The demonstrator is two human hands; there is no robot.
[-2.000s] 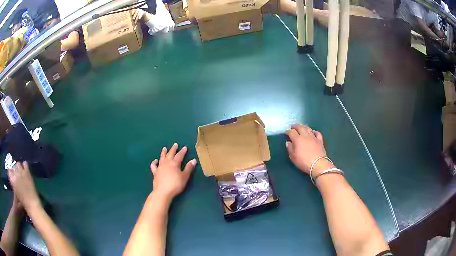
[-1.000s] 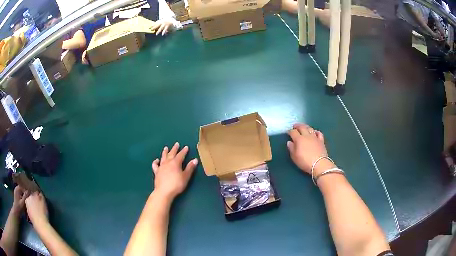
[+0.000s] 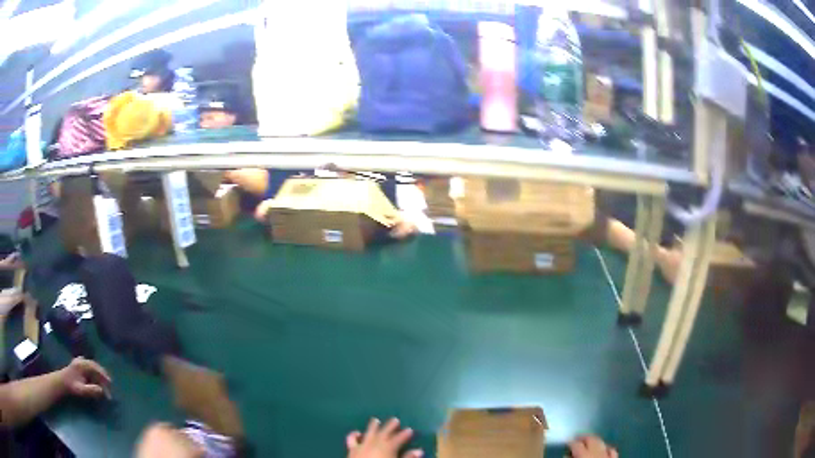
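Note:
The small packing box (image 3: pixel 492 435) stands open on the green table at the bottom edge. Only its raised brown lid shows; its contents are cut off below. My left hand (image 3: pixel 384 440) is left of the lid, fingers spread, holding nothing visible, cut off by the bottom edge. My right hand (image 3: pixel 591 447) is right of the lid; only its fingertips show, apart from the box.
A neighbour's hand (image 3: pixel 161 444) is beside another open brown-lidded box (image 3: pixel 207 399) at lower left. Another hand (image 3: pixel 87 379) lies further left. Cartons (image 3: pixel 317 224) (image 3: pixel 523 252) stand across the table. Pale shelf legs (image 3: pixel 684 309) rise at right. A shelf (image 3: pixel 402 156) carries bags and bottles.
The view has tilted up and turned left, so the box and my hands now sit at the bottom edge. The shelf has come into view. A neighbour's open box now shows at lower left.

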